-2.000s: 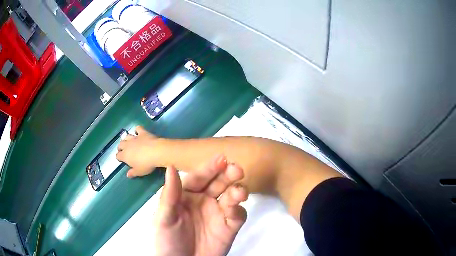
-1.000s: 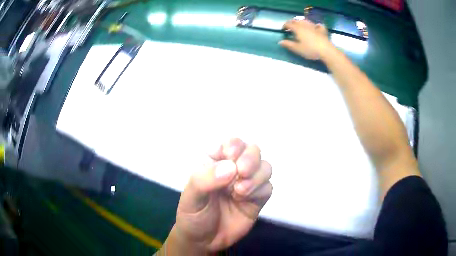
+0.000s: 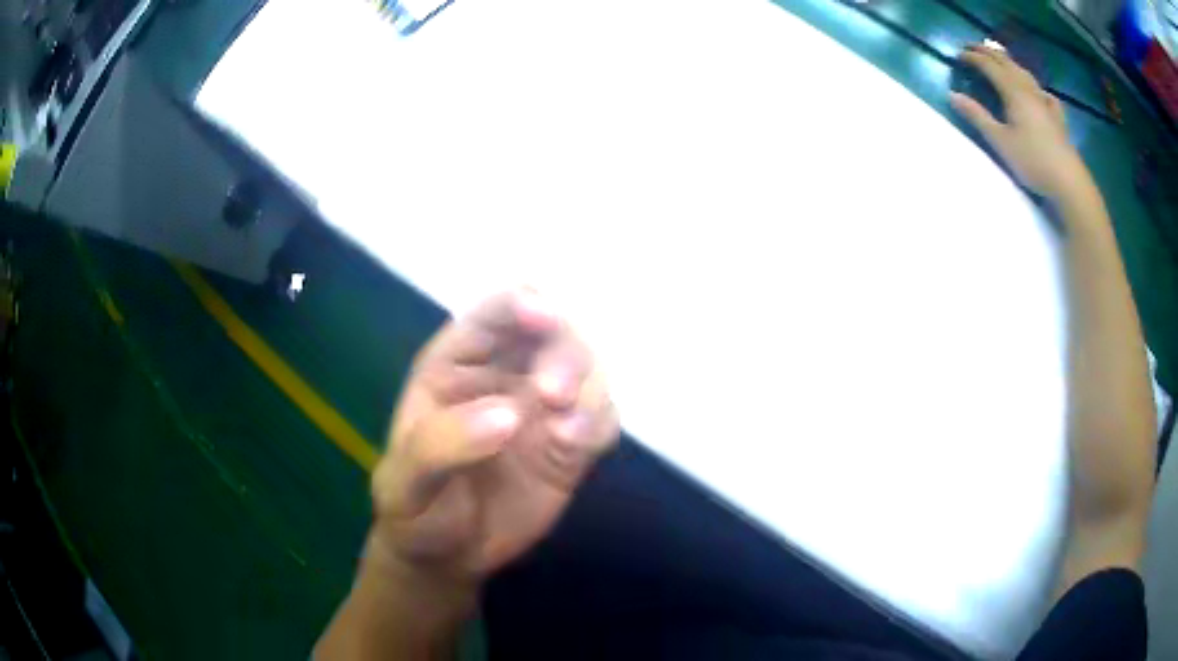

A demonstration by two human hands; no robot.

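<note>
My right hand (image 3: pixel 1027 129) is at the upper right over the green belt, its fingers and thumb spread at the near edge of a dark phone frame (image 3: pixel 1088 106). Whether it grips the frame cannot be told. Part of another thin dark frame edge (image 3: pixel 885 20) shows at the top, left of the hand. My left hand (image 3: pixel 497 433) is raised in front of the white sheet's near edge, palm up, blurred, fingers loosely curled, with nothing visible in it. A set-aside frame (image 3: pixel 411 16) on the white sheet (image 3: pixel 723 258) is cut off by the top edge.
The green floor with a yellow line (image 3: pixel 278 368) lies at lower left. Grey equipment (image 3: pixel 142 181) stands at left. Part of a red and blue item (image 3: pixel 1150 58) shows at the upper right edge. My dark clothing is below the sheet.
The view has swung downward, so the belt and frames sit nearer the top edge. My left hand's fist has loosened a little. My right hand remains over the belt frames.
</note>
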